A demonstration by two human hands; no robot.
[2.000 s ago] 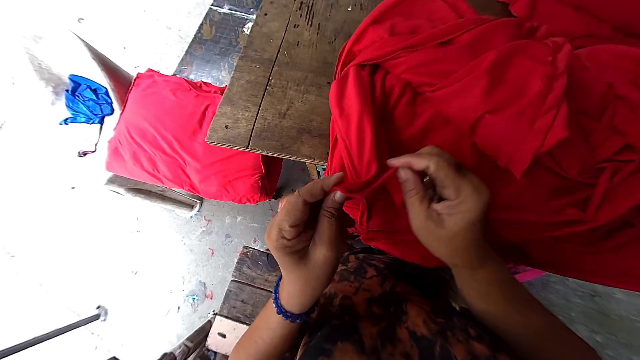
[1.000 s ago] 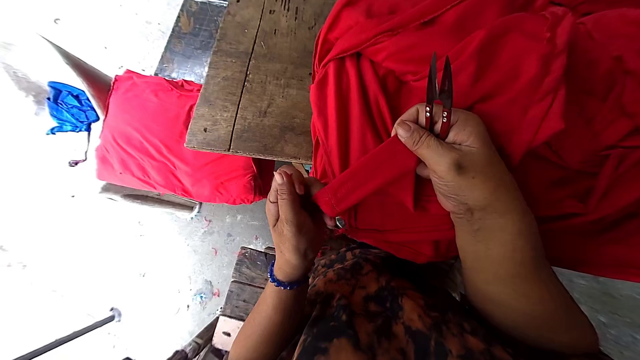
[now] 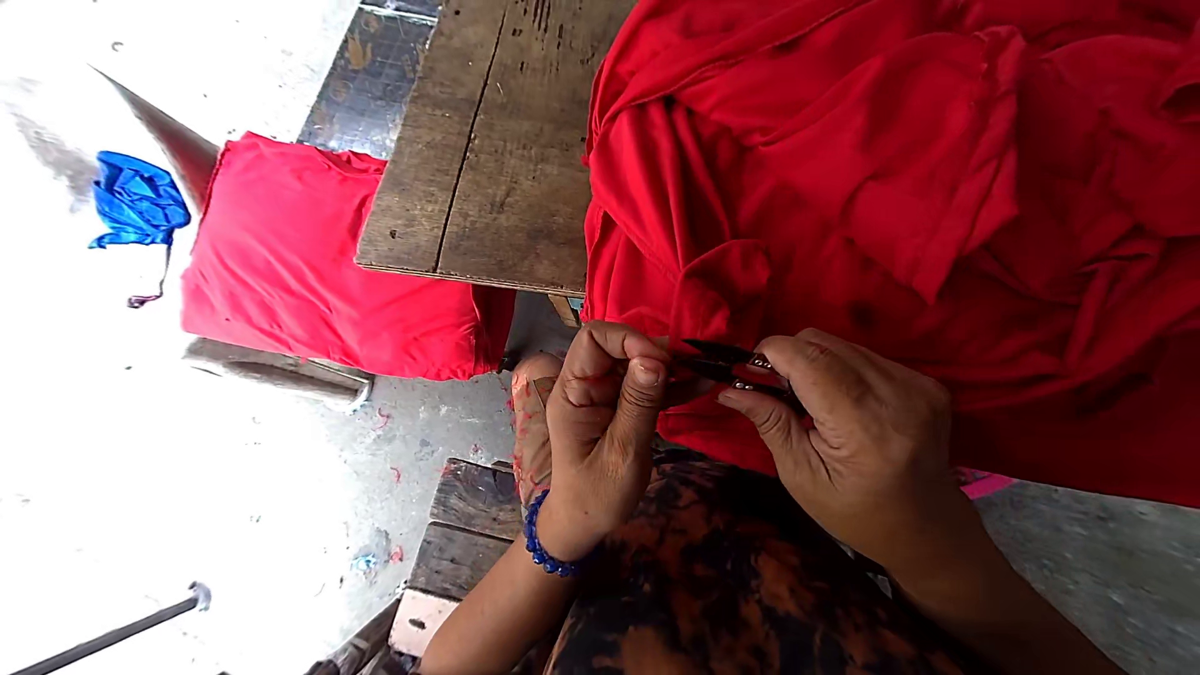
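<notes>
My right hand (image 3: pixel 848 431) holds a pair of thread snips (image 3: pixel 750 372), its blades pointing left toward my left fingertips. My left hand (image 3: pixel 607 422), with a blue beaded bracelet (image 3: pixel 547 534) at its wrist, pinches something small between thumb and forefinger at the edge of the red fabric (image 3: pixel 825 178); whether it is thread or a cloth edge, I cannot tell. The blades are dark and partly lost against the red cloth. The fabric lies in loose folds over the table's right part and hangs down to my lap.
The wooden table (image 3: pixel 516 159) has its corner at upper middle. Left of it, a red stuffed bundle (image 3: pixel 328 262) rests on a low wooden support (image 3: pixel 272 366). A blue cloth (image 3: pixel 141 199) lies farther left. Wooden boards (image 3: pixel 473 525) are beside my left forearm, a dark rod (image 3: pixel 122 637) at lower left.
The snips, upright in my right hand a second ago, now point left and are lower, near my left fingers. The red strip stretched between my hands then is no longer held out.
</notes>
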